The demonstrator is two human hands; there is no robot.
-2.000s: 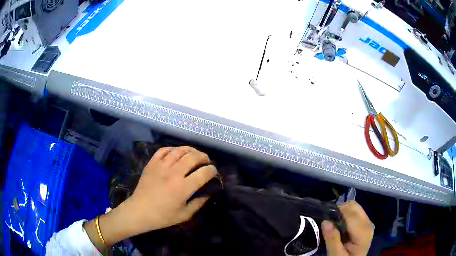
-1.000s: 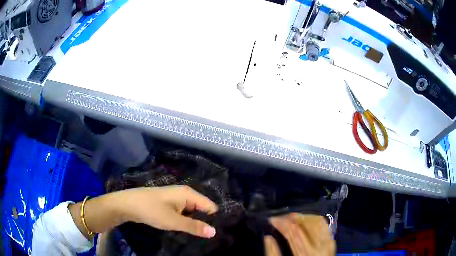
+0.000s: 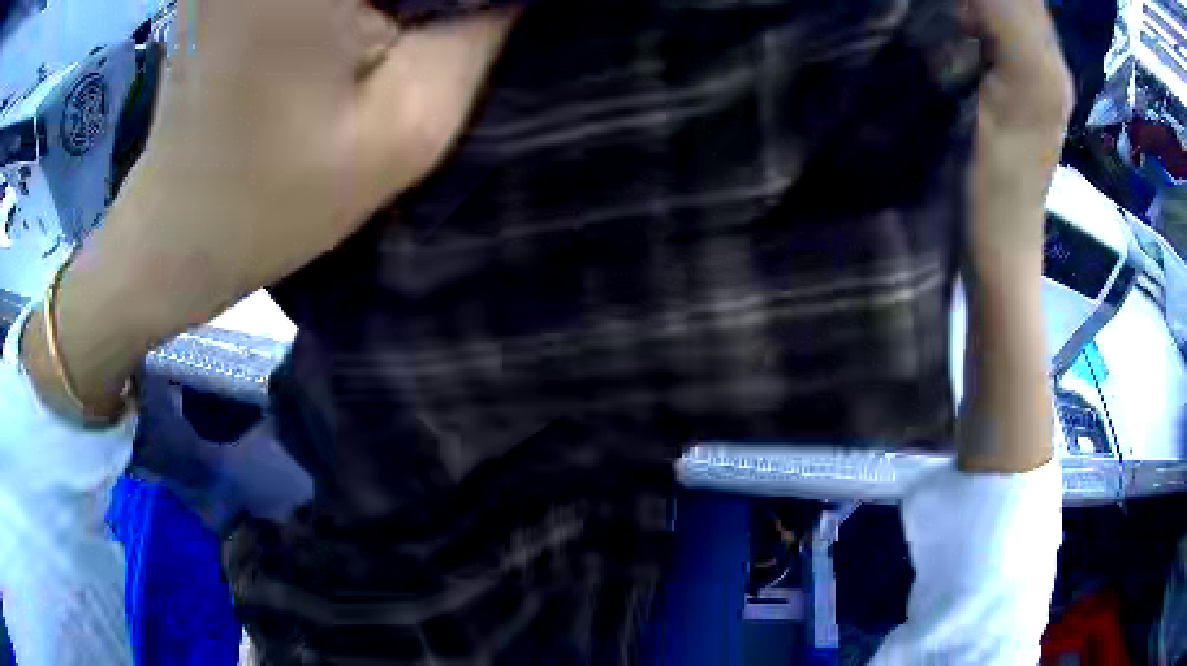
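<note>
The dark plaid garment [image 3: 625, 260] with pale check lines hangs spread close in front of the camera, slightly blurred. My left hand [image 3: 352, 91] is large at the upper left and grips the garment's upper left part; its fingertips are cut off or hidden. My right hand [image 3: 1015, 65] is at the upper right, holding the garment's right edge. The lower part of the garment hangs in folds below the table edge. The white tape and most of the sewing machine are hidden.
The table-edge ruler [image 3: 794, 471] shows on both sides of the garment. A grey-white second machine [image 3: 78, 124] stands at the left. A blue bin [image 3: 176, 572] is below at the left. White machine parts [image 3: 1146, 351] show at the right, and something red [image 3: 1087, 631] at the lower right.
Both hands have risen from below the table edge and lifted the garment up before the camera. It now covers the table middle, the scissors and the machine head.
</note>
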